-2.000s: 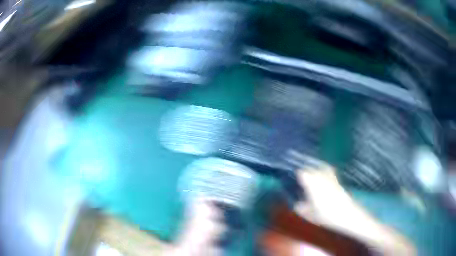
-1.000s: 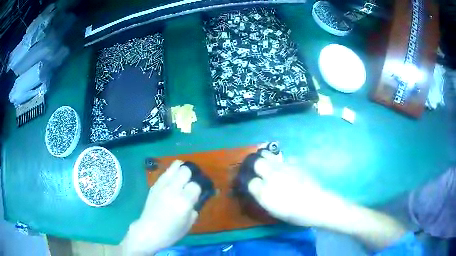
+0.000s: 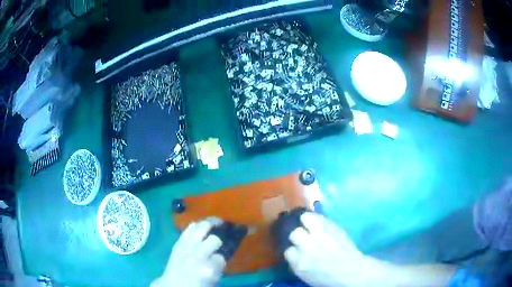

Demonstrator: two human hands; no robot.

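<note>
The orange-brown assembly fixture [image 3: 252,196] lies in front of me, with a dark round knob at each far corner and a pale rectangular patch on its top. My left hand [image 3: 196,252] is closed on a black block [image 3: 230,236] over the left part of the board. My right hand [image 3: 323,246] is closed on another black block [image 3: 287,225] over its right part. Both blocks are blurred and partly covered by the fingers, so fins cannot be made out. The fingertips curl over the blocks.
Two white dishes of screws [image 3: 123,222] stand left. The left parts tray [image 3: 149,134] and the transistor tray [image 3: 286,84] lie behind, with yellow pads [image 3: 209,153] between. A white round dish [image 3: 378,78] and long fixture [image 3: 452,61] are right. Wrapped bundles [image 3: 42,112] are back left.
The blurred view has steadied. Since one second ago, the board and both hands sit lower in the picture, and the blocks are nearer the board's front edge, uncovering the pale patch.
</note>
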